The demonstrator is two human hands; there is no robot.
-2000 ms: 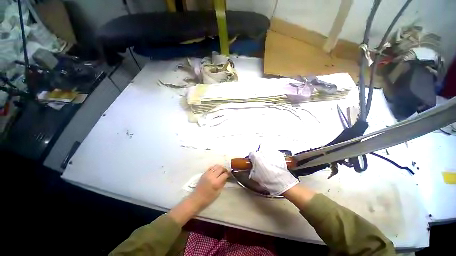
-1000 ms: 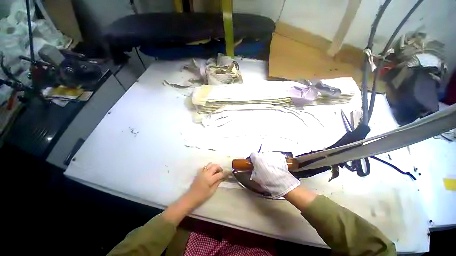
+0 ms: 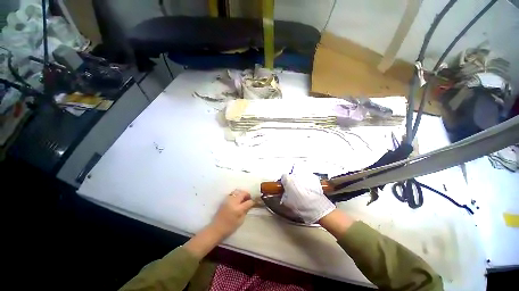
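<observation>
My right hand, in a white glove, is closed round the orange-brown handle of the steam iron. The iron's dark soleplate lies flat near the table's front edge, its tip pointing left. My bare left hand is just left of the tip, with its fingertips down on a pale fabric strip. The strip is hard to see against the white top, and part of it is hidden by the iron. Whether my left fingers pinch or only press it is not clear.
A stack of cut pieces lies at mid-table with a lilac scrap. A scrap heap is behind it. Shears lie right of the iron. A grey sleeve slants up right; black hoses rise behind. Cardboard stands at the back.
The view has shifted slightly, so the table things appear further right and lower. The iron and my right hand have moved slightly left over the table. My left hand stays beside the tip.
</observation>
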